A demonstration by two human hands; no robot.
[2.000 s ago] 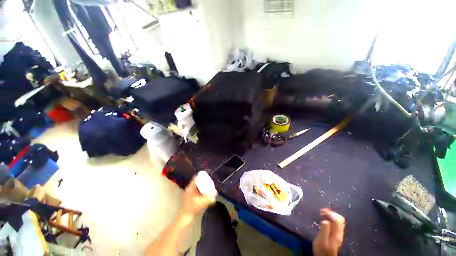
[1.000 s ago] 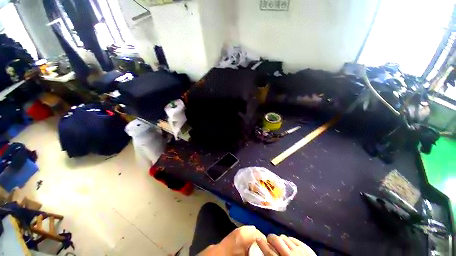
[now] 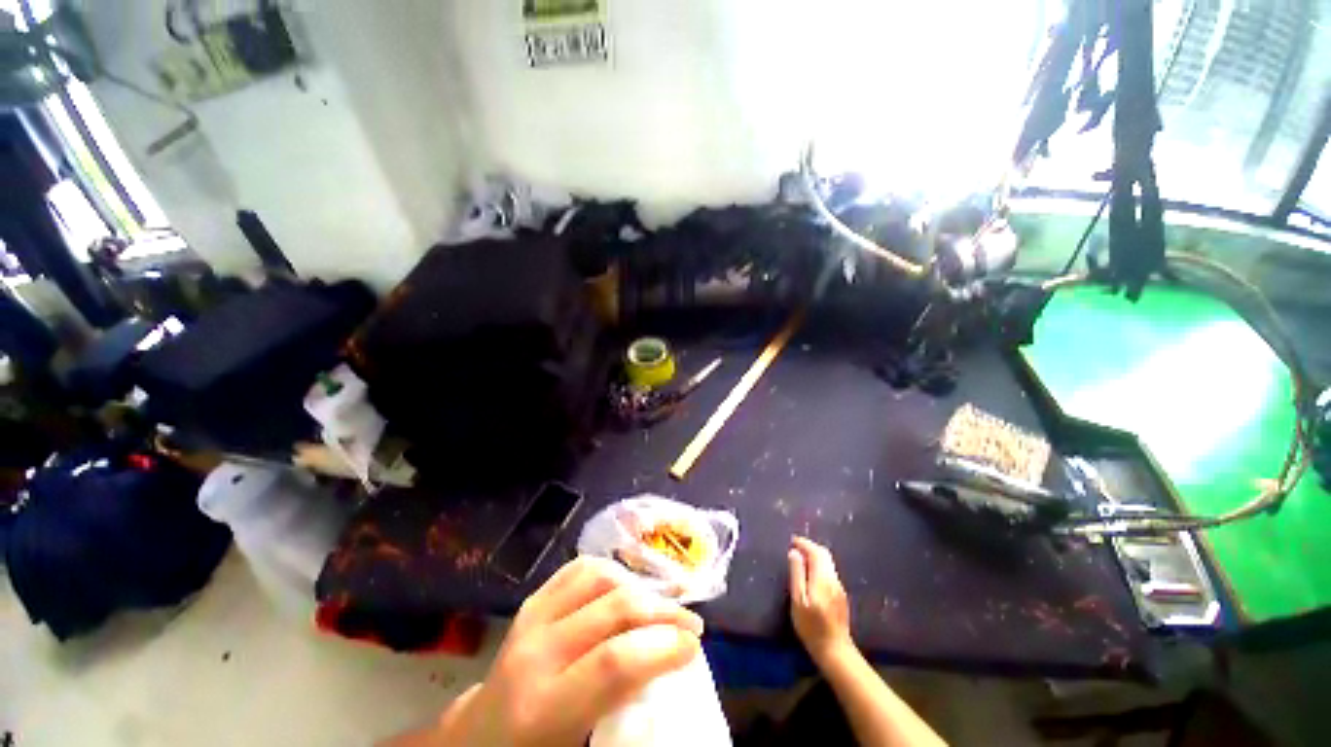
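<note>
My left hand (image 3: 591,642) is large at the bottom centre, its fingers closed around the top of a white bottle (image 3: 664,711) whose lower part is cut off by the frame edge. My right hand (image 3: 818,591) is at the dark table's front edge, fingers extended and nothing seen in it. A thin whitish plastic bag (image 3: 711,578) with orange-yellow snack pieces (image 3: 672,543) lies on the table just beyond my left hand. A dark smartphone (image 3: 540,531) lies left of the bag.
Beyond the bag are a yellow-green tape roll (image 3: 650,362), shears (image 3: 642,401) and a long pale ruler (image 3: 730,409). A steam iron (image 3: 978,502) lies beside a speckled pad (image 3: 996,447) at right. Dark cloth stacks (image 3: 475,350) stand left; a green surface (image 3: 1153,365) is far right.
The view has turned right. My hands were together at the bottom edge; now they are apart, the left raised with the bottle and the right by the table edge.
</note>
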